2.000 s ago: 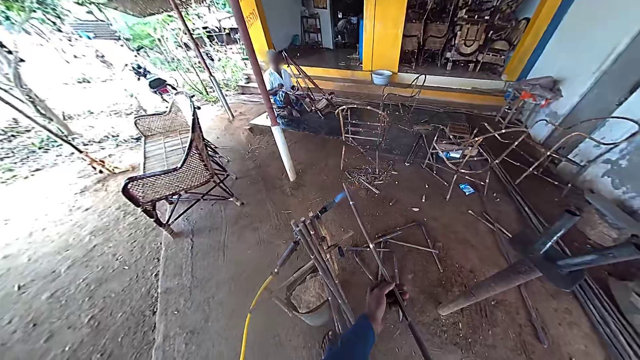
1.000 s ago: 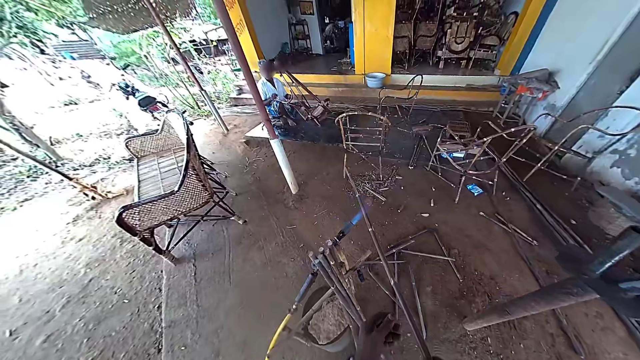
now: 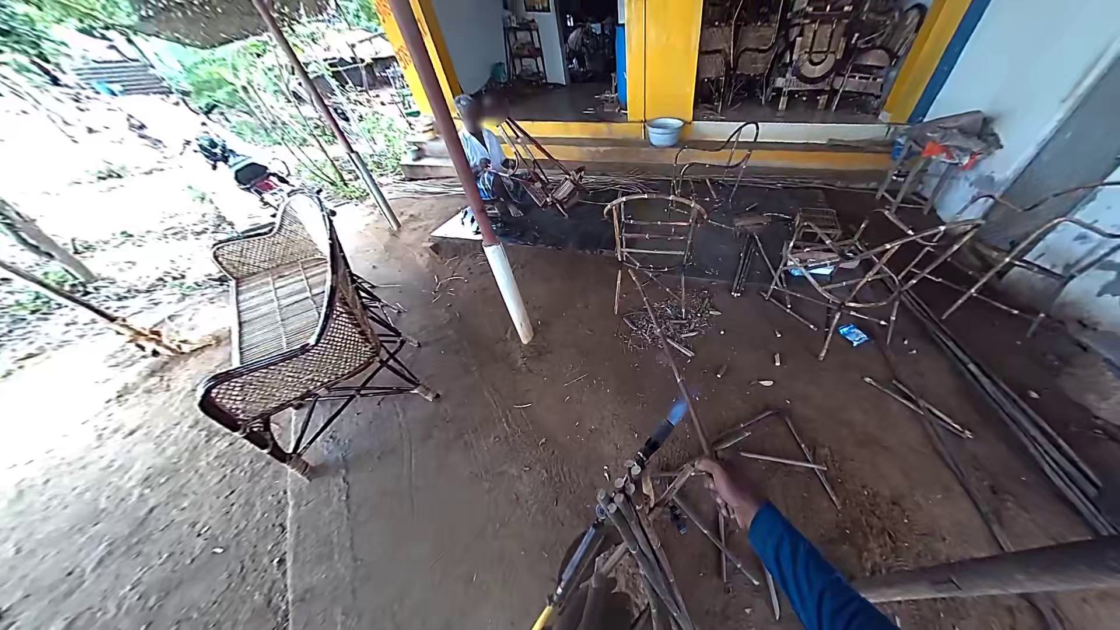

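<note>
My right hand (image 3: pixel 731 494), in a blue sleeve, is closed around a long thin cane pole (image 3: pixel 669 363) that slants up and left, its far end near a cane chair frame (image 3: pixel 656 232). A lit gas torch (image 3: pixel 652 442) with a blue flame at its nozzle points at the pole just beyond my hand. The torch lies against a bundle of cane sticks (image 3: pixel 643 547) standing in a container at the bottom middle, and a yellow hose runs from its lower end. My left hand is not in view.
A woven cane settee (image 3: pixel 280 311) stands at the left. A roof post (image 3: pixel 507 293) rises in the middle, with a person (image 3: pixel 486 157) seated behind it. Cane frames (image 3: pixel 875 262) and long poles (image 3: pixel 1015 420) lie at the right. A thick beam (image 3: pixel 997 569) juts in at lower right.
The hand has shifted along or with the pole, whose near part no longer reaches the bottom edge of the view. The torch flame stays beside the pole.
</note>
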